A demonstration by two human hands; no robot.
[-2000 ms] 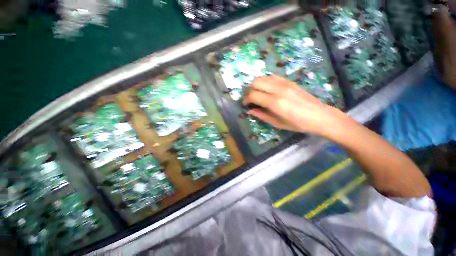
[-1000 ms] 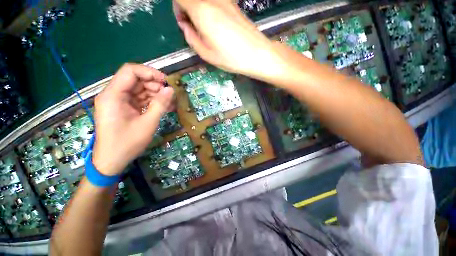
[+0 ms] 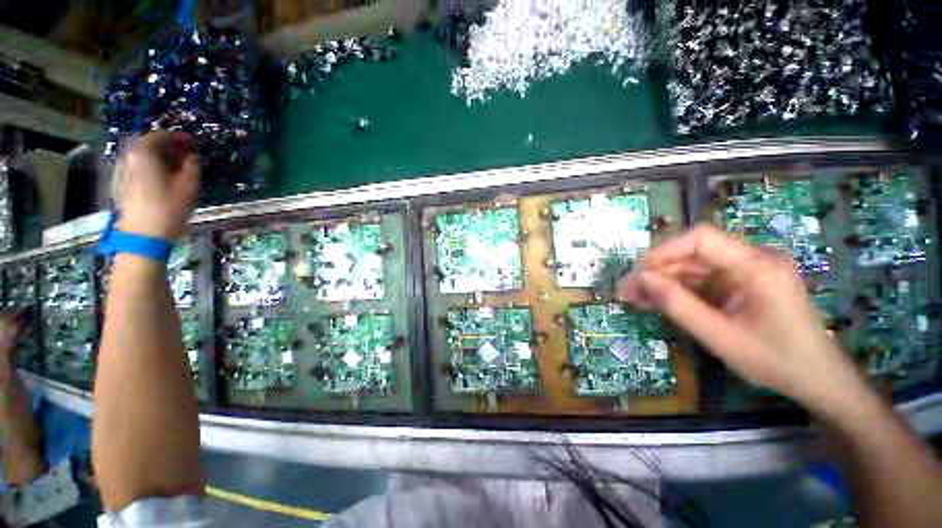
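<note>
Green circuit boards (image 3: 479,248) lie four to a carrier; the orange-brown carrier (image 3: 535,299) is in front of me. My right hand (image 3: 713,299) is over its right side, thumb and forefinger pinched together above the gap between the upper and lower right boards. I cannot tell if a part is between the fingertips. My left hand (image 3: 157,186), with a blue wrist strap (image 3: 134,245), is at the near edge of the dark blue-black component heap (image 3: 201,88) at the far left. Its fingers are blurred, so what it holds is hidden.
A white component heap (image 3: 553,41) and a black-and-silver component heap (image 3: 780,67) lie on the green mat (image 3: 413,134). A pale conveyor rail (image 3: 485,183) runs between mat and carriers. Another person's arm (image 3: 16,413) shows at the left edge. Dark cables hang near my clothing.
My left hand has moved from the carriers to the dark heap at the left. My right hand has come back from the mat side to over the orange-brown carrier. The view has turned.
</note>
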